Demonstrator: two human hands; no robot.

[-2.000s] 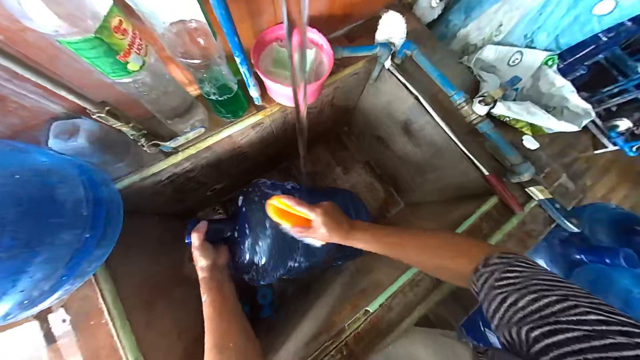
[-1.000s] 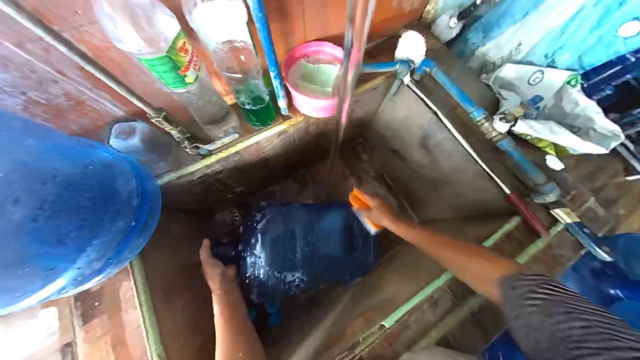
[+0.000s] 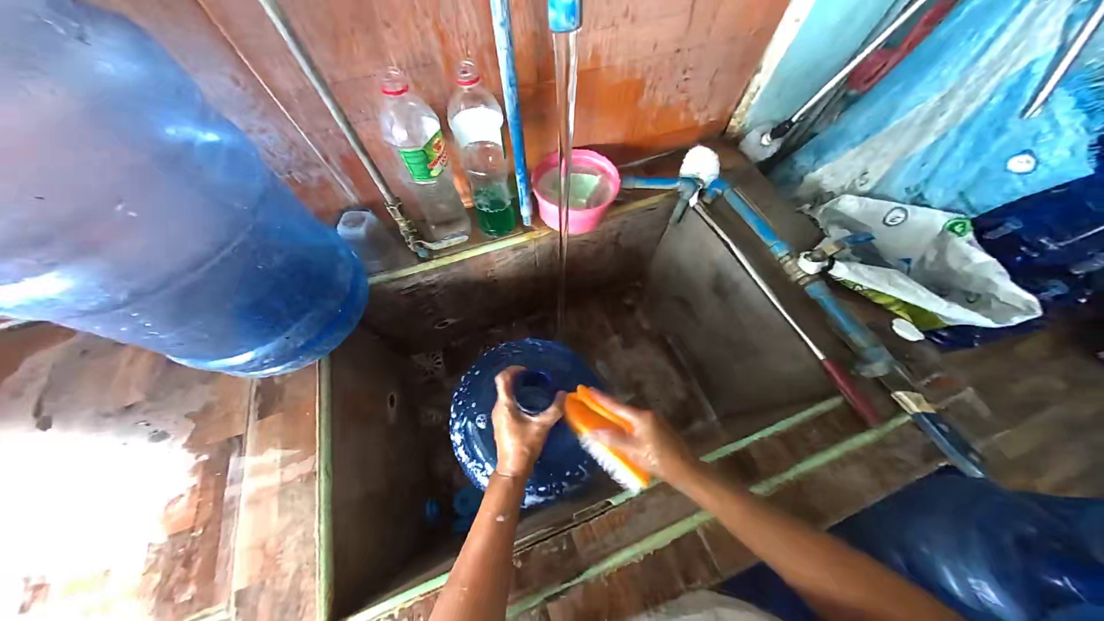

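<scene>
A large blue plastic water jug (image 3: 552, 461) stands in the tiled basin with its mouth facing up, soap suds on its shoulder. My left hand (image 3: 520, 427) grips the jug's neck, fingers and thumb around the rim. In my right hand (image 3: 642, 435) is an orange scrub brush (image 3: 604, 431) with white bristles, held beside the neck and close to my left thumb. A stream of water (image 3: 564, 172) falls from a blue pipe (image 3: 565, 15) behind the jug. The jug's lower body is mostly hidden beneath its shoulder.
Another big blue jug (image 3: 259, 259) stands on the left ledge. Along the back ledge are two plastic bottles (image 3: 423, 164) and a pink tub (image 3: 576, 191). A long-handled brush (image 3: 768, 297), blue piping (image 3: 828, 302) and a white bag (image 3: 931, 259) lie to the right.
The jug has gone from lying on its side to standing upright. My left hand is still at its neck. My right hand with the brush has moved from the jug's far end to beside the neck.
</scene>
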